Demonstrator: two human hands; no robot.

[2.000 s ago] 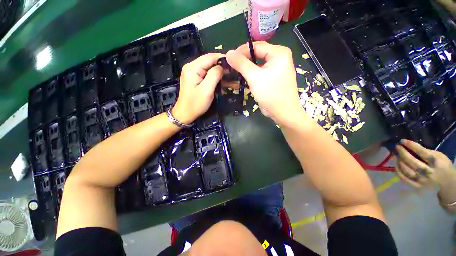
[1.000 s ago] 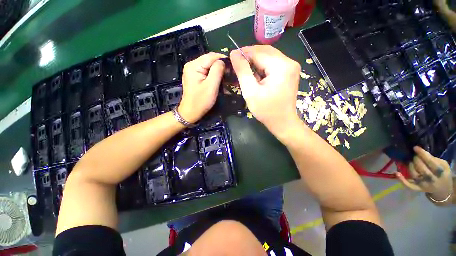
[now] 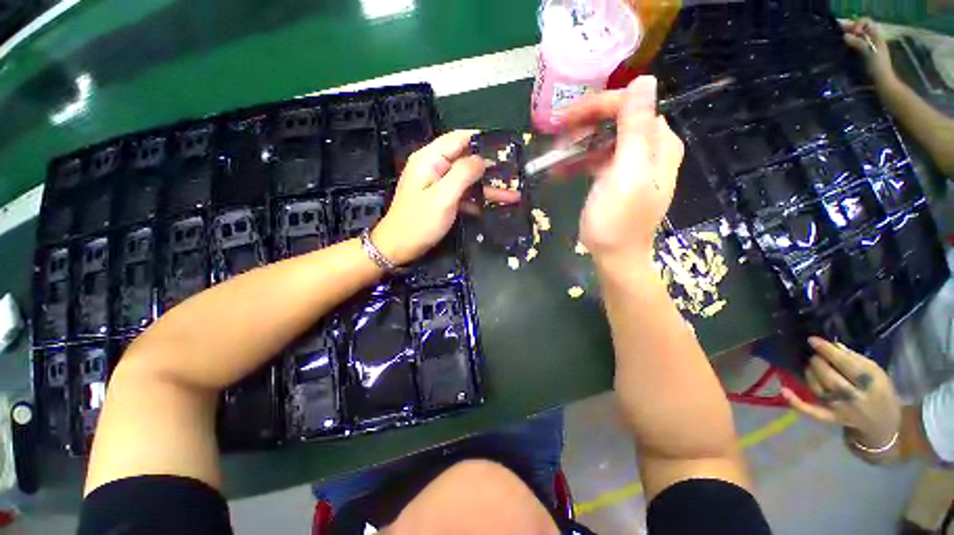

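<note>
My left hand (image 3: 431,199) holds a black phone housing (image 3: 506,157) by its left side, with one finger showing through or across its middle. My right hand (image 3: 633,172) is raised to the right of the housing, apart from it, and holds tweezers (image 3: 560,157), blurred, across its fingers. Small pale yellow chips (image 3: 538,225) lie around and below the housing, and a larger pile (image 3: 690,274) lies right of my right forearm. A black blister tray of housings (image 3: 239,242) lies left, partly under my left forearm.
A pink drink cup (image 3: 578,63) stands behind my right hand. A dark smartphone (image 3: 693,188) is partly hidden by my right hand. A second black tray (image 3: 826,199) lies at right, with another person's hand (image 3: 853,395) at its near edge. A green conveyor (image 3: 251,52) runs behind.
My right hand has moved right, away from my left hand, uncovering the housing. The view has shifted slightly. The other person's tray at right has moved and tilted.
</note>
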